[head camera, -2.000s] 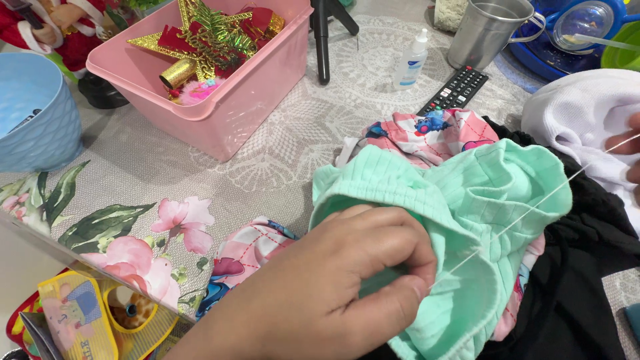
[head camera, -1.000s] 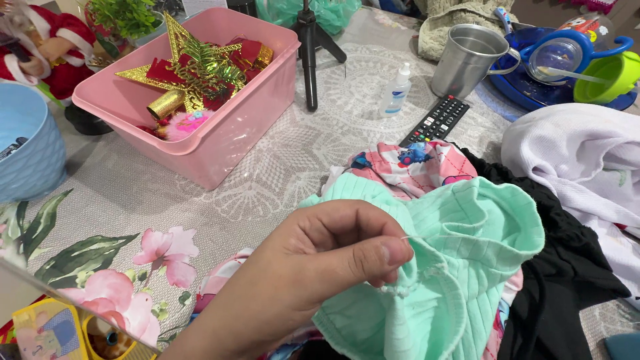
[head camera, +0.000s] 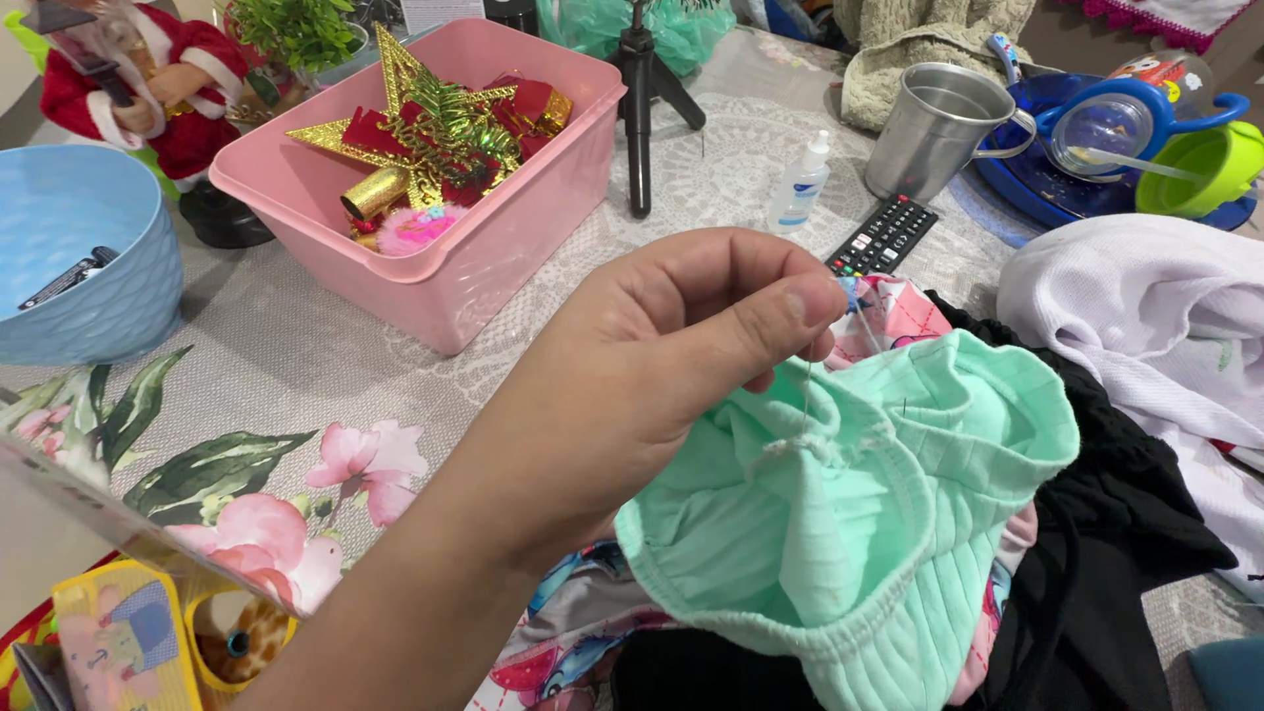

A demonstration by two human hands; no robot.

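My left hand [head camera: 711, 326] pinches a thin white thread [head camera: 809, 390] between thumb and fingertips. The thread is drawn upward from a gathered, stitched spot on a mint-green ribbed garment [head camera: 869, 592] with an elastic edge. Another strand slants from the fingertips down to the right. A tiny dark line, possibly a needle or pin, shows on the mint cloth at its upper right. Beneath the garment lie pink patterned cloth [head camera: 573, 642] and black cloth [head camera: 1116, 523]. My right hand is out of view.
At the left stand a pink plastic bin [head camera: 523, 237] of Christmas decorations and a blue bowl [head camera: 89, 247]. Behind are a black tripod [head camera: 640, 128], small bottle [head camera: 798, 188], remote control [head camera: 884, 235], metal mug [head camera: 928, 128] and blue plate [head camera: 1066, 202]. White cloth [head camera: 1116, 286] lies right.
My left hand has risen off the mint garment, where it was two seconds ago, and the thread now runs up to it. My right hand, at the right edge then, has left the view.
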